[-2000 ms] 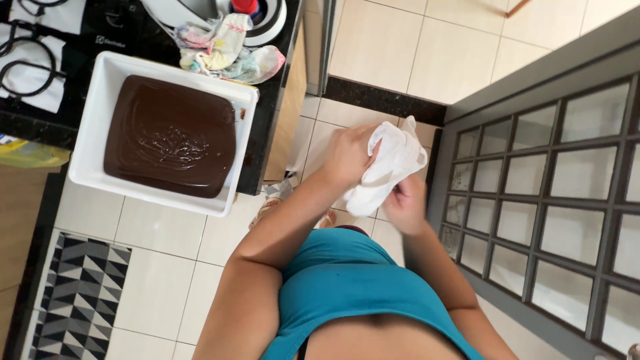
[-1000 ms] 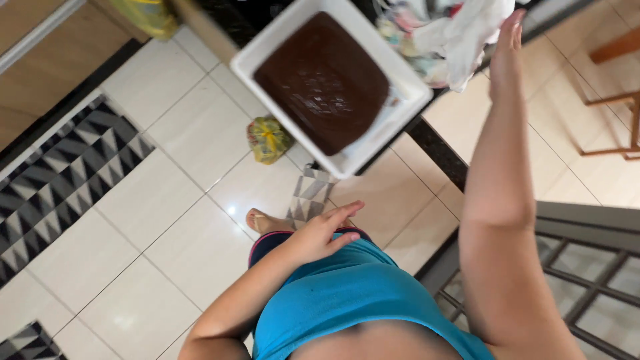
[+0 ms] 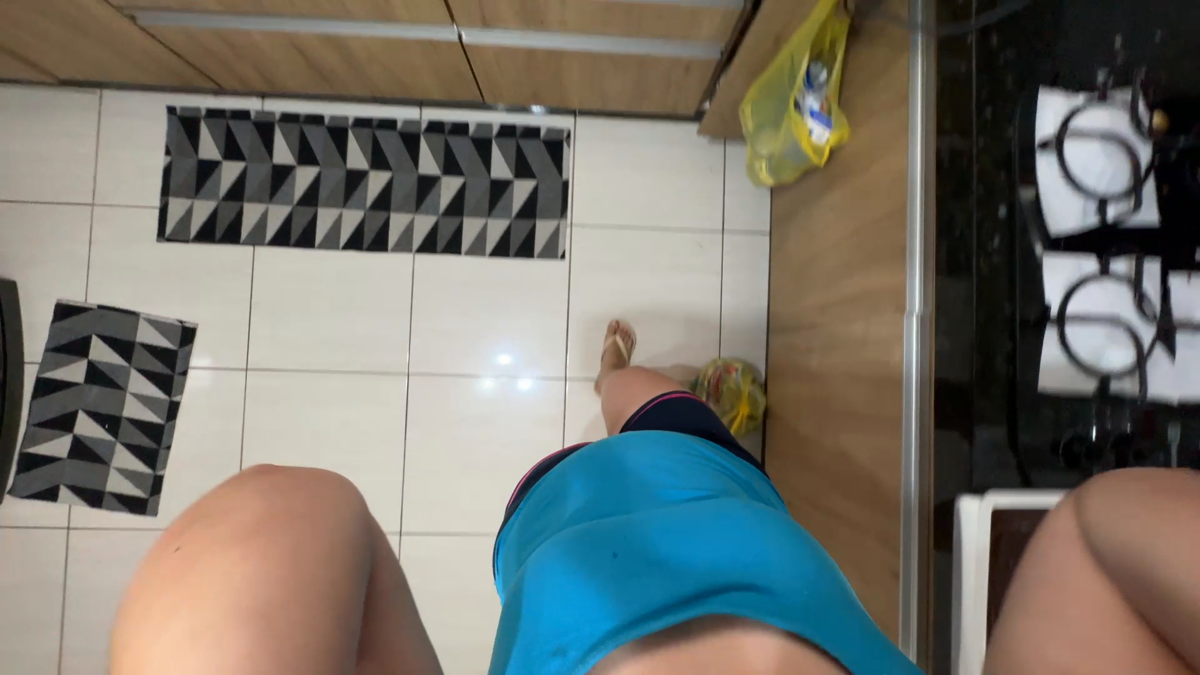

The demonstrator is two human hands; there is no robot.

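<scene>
Neither of my hands shows now; only my upper arms reach into the bottom left and bottom right of the head view. What the hands hold or touch is hidden. At the lower right, a white rectangular tub (image 3: 970, 572) stands on the black counter, partly covered by my right arm, with a strip of dark brown content (image 3: 1008, 562) visible. Above it lies the cooktop, with black pan supports (image 3: 1106, 328) over white sheets.
Wooden cabinets (image 3: 581, 75) run along the top, and a wooden counter side (image 3: 834, 328) stands at the right. A yellow bag (image 3: 783, 141) hangs there; another filled bag (image 3: 736, 394) rests on the floor near my foot. Two patterned mats (image 3: 366, 183) (image 3: 108, 408) lie on the tiles.
The view has turned strongly toward the cabinets and mats. Both hands, seen one second ago, have left the view. The white cloth is out of view too.
</scene>
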